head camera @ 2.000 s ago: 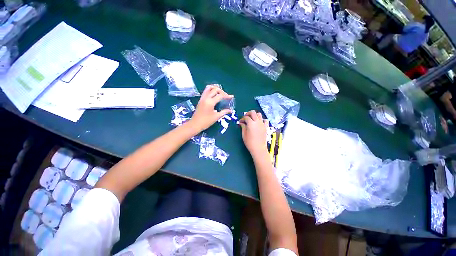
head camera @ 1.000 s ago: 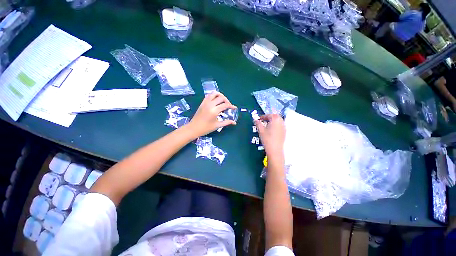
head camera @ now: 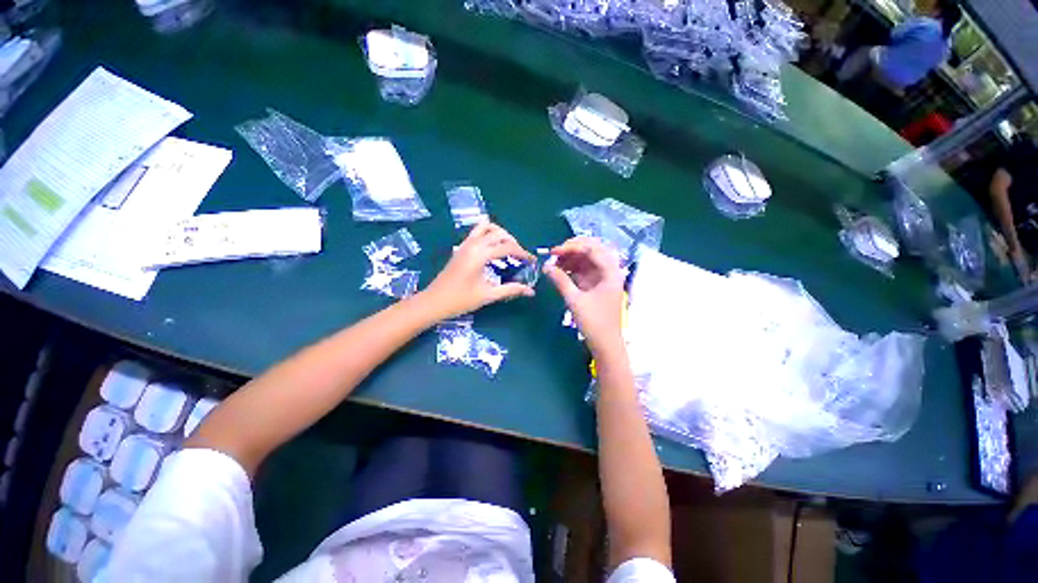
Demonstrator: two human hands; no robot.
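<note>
My left hand (head camera: 476,273) holds a small clear bag (head camera: 521,273) open in its fingertips at the middle of the bench. My right hand (head camera: 587,285) is close beside it, with a small white part (head camera: 544,252) pinched at its fingertips near the bag's mouth. Filled accessory bags with white bits lie left of my left hand (head camera: 390,264) and below it (head camera: 469,347). A stack of empty small bags (head camera: 464,203) lies just beyond my left hand. Other loose white parts are mostly hidden by my right hand.
A large poly bag (head camera: 728,353) lies right of my right forearm, with a greyish bag (head camera: 615,224) at its top left. Instruction sheets (head camera: 85,171) and a folded leaflet (head camera: 239,236) lie left. Bagged white devices (head camera: 598,120) line the far side. A carton of devices (head camera: 137,438) stands low left.
My right hand has moved left from the loose parts to the bag in my left hand, with a white part now at its fingertips. The whole view has shifted slightly.
</note>
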